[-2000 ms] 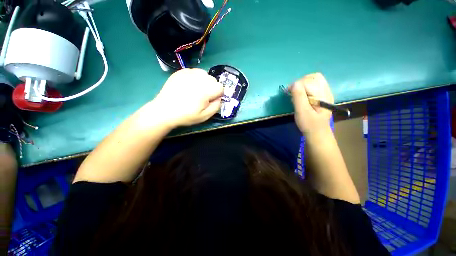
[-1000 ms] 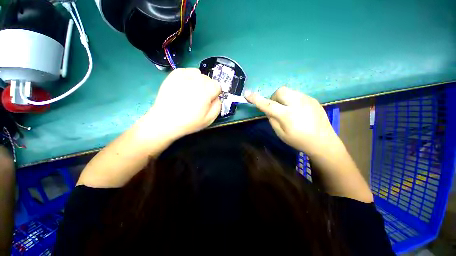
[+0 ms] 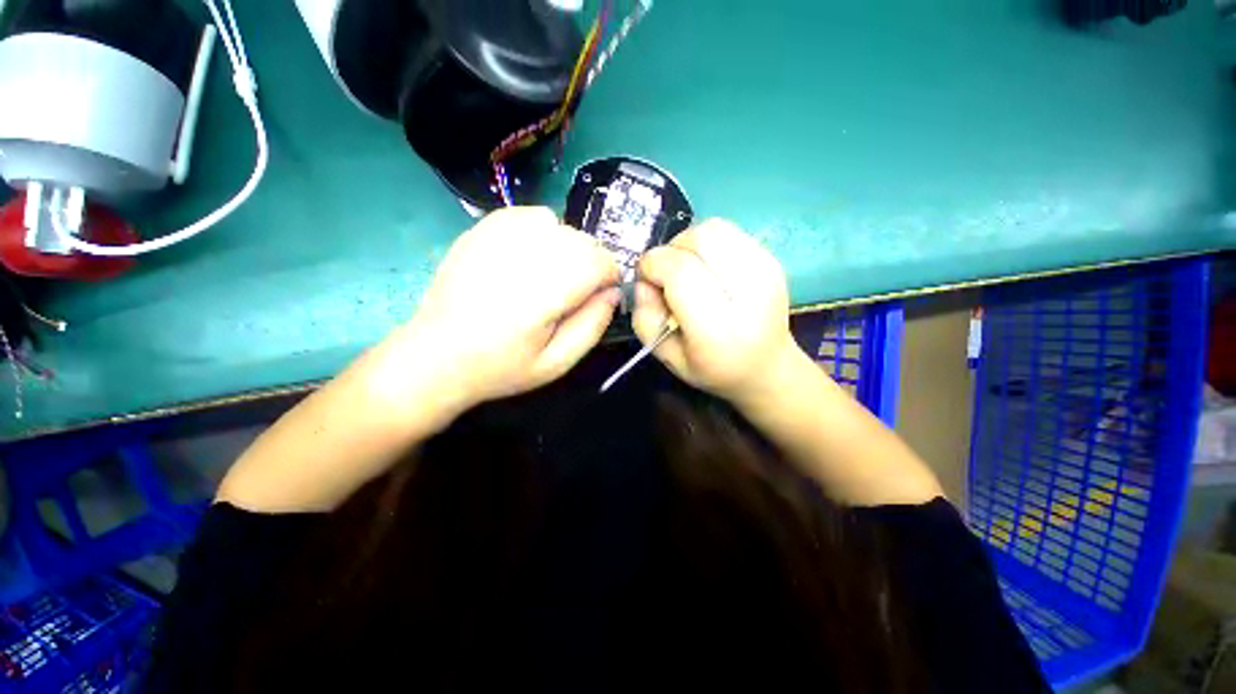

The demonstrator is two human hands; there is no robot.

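A black oval camera module (image 3: 629, 208) with a pale circuit board lies at the bench's front edge. My left hand (image 3: 522, 301) is closed at its lower left part, fingertips on the board's lower end. My right hand (image 3: 714, 305) meets it there from the right, with thin metal tweezers (image 3: 634, 359) in the palm pointing down-left. What the fingertips pinch is hidden. A black camera housing (image 3: 495, 84) with a white shell lies behind my left hand, its coloured wires (image 3: 576, 88) trailing over it.
A white-and-black camera (image 3: 88, 115) with a red base (image 3: 61, 241) and white cable (image 3: 255, 176) stands at the left on the green bench (image 3: 922, 149). Dark parts lie at the far right back. Blue baskets (image 3: 1084, 447) stand below the bench edge. Loose wires lie at the left edge.
My right hand has come from the right to the module and meets my left hand; the tweezers now point down-left. The view has shifted slightly.
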